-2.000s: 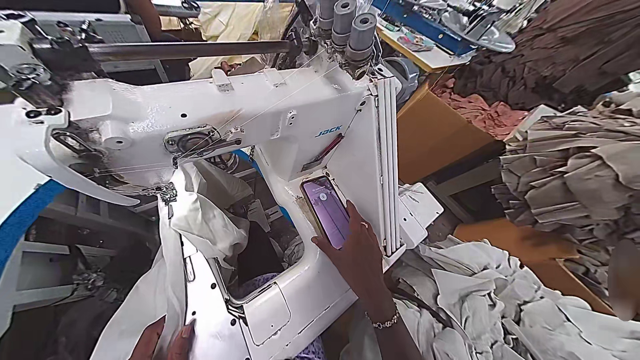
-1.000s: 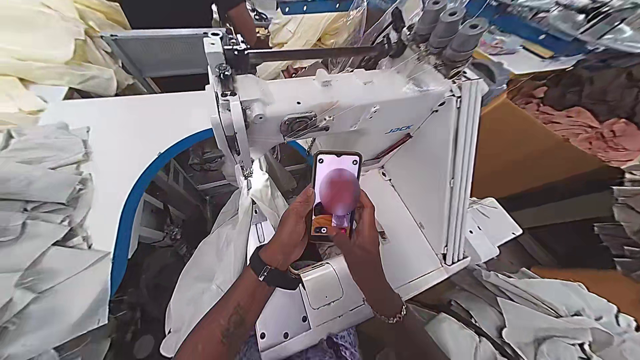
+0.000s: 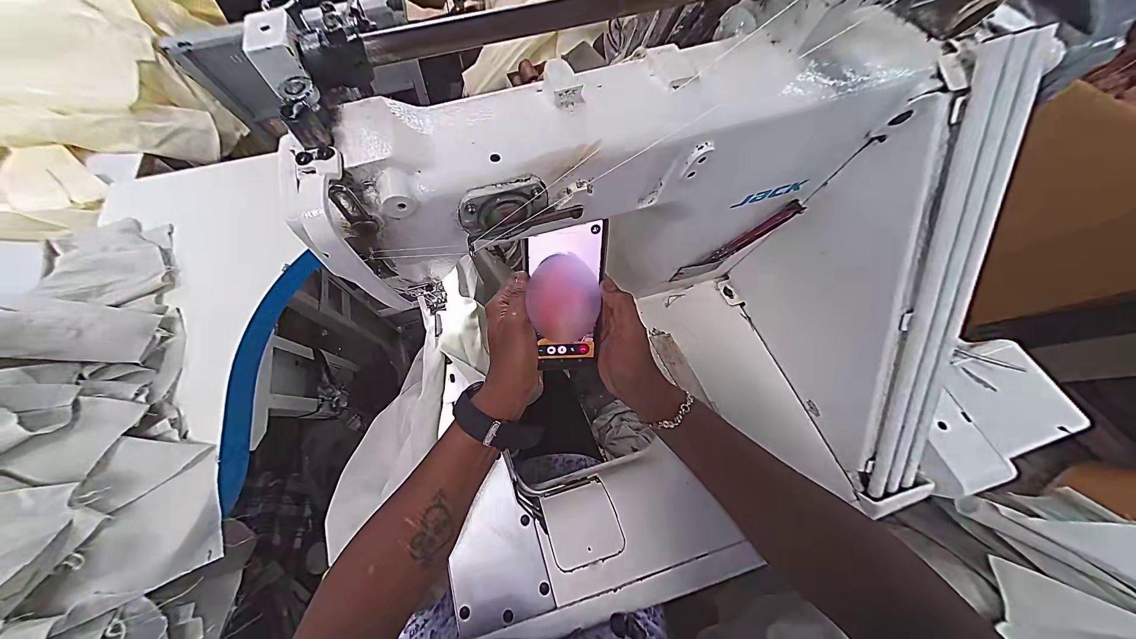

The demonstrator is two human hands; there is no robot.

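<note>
A smartphone (image 3: 564,293) with a lit screen is held upright between both hands, in front of a white Jack sewing machine (image 3: 621,151). My left hand (image 3: 512,346) grips the phone's left edge; a dark watch band is on that wrist. My right hand (image 3: 628,355) grips its right edge, with a chain bracelet at the wrist. Left of the phone, off-white fabric (image 3: 399,453) hangs from the machine's needle area, and neither hand touches it. The screen's picture is blurred.
Stacked grey-white cloth pieces (image 3: 89,382) lie at the left on a white table (image 3: 204,240) with a curved blue edge (image 3: 248,390). Cream fabric (image 3: 71,80) is at the upper left. A cardboard box (image 3: 1056,204) stands at the right, with more pale cloth (image 3: 1056,550) below.
Two seconds ago my right hand touched the phone on the machine and my left hand was low by the fabric. Both hands now hold the phone, raised upright. The view has shifted and come closer.
</note>
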